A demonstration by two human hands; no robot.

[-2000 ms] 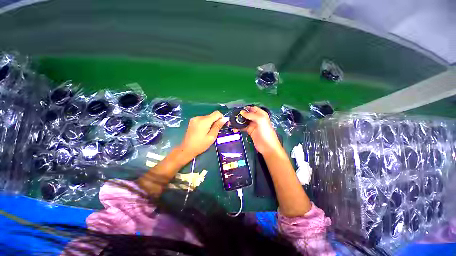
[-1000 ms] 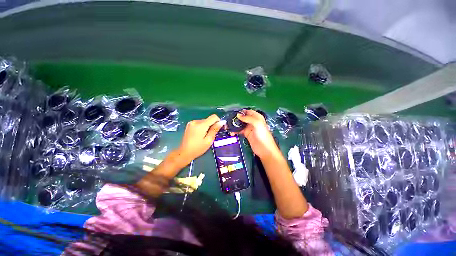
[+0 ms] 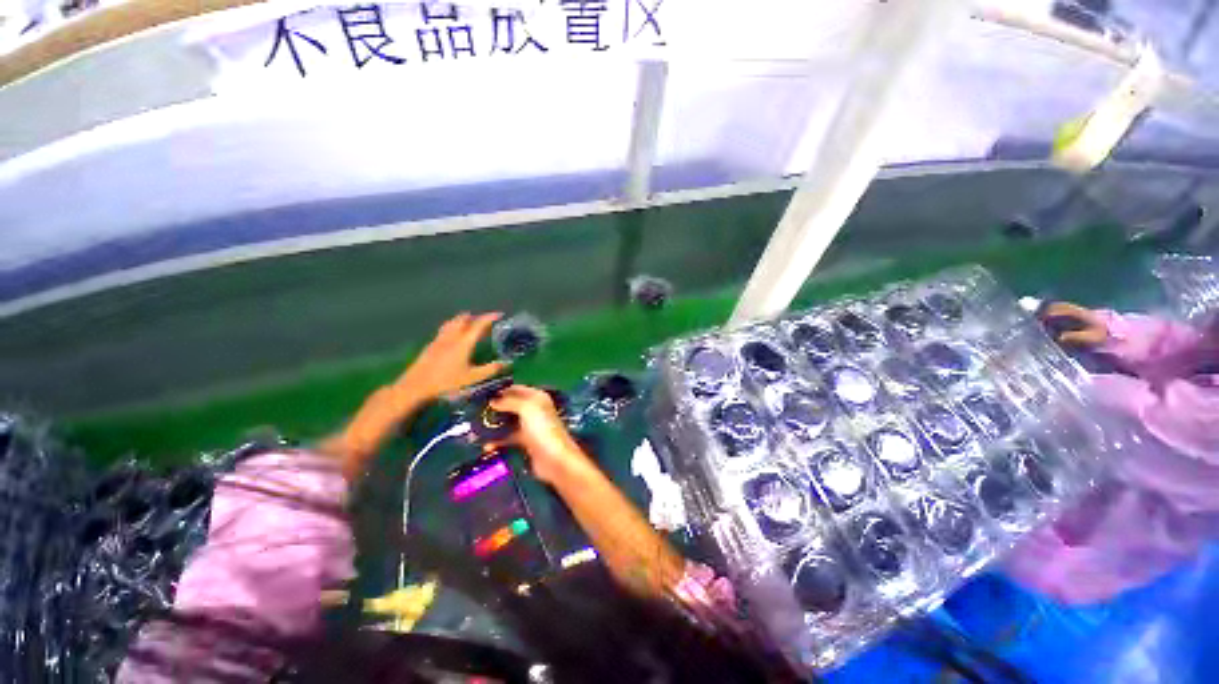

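My right hand (image 3: pixel 535 430) holds a round black unit (image 3: pixel 492 417) just beyond the lit phone (image 3: pixel 497 519). A white plug (image 3: pixel 457 432) on a thin white cord is at the unit's left edge; whether it is attached is unclear. My left hand (image 3: pixel 448 358) is blurred, with fingers and thumb apart, just beyond the held unit. A bagged round unit (image 3: pixel 519 338) lies at its fingertips; I see no grip on it. My hair covers the phone's lower end.
A filled clear blister tray (image 3: pixel 856 441) stands at the right, with white crumpled tissue (image 3: pixel 655 484) beside it. Bagged units (image 3: pixel 134 492) crowd the left. Another bagged unit (image 3: pixel 651 290) lies farther off. Yellow strips (image 3: pixel 405 604) lie left of the phone. Another person's hand (image 3: pixel 1073 325) is at the far right.
The view has tilted up and turned right, showing a sign and another person. My left hand has let go of the white plug and opened out beyond the unit. My right hand still holds the unit.
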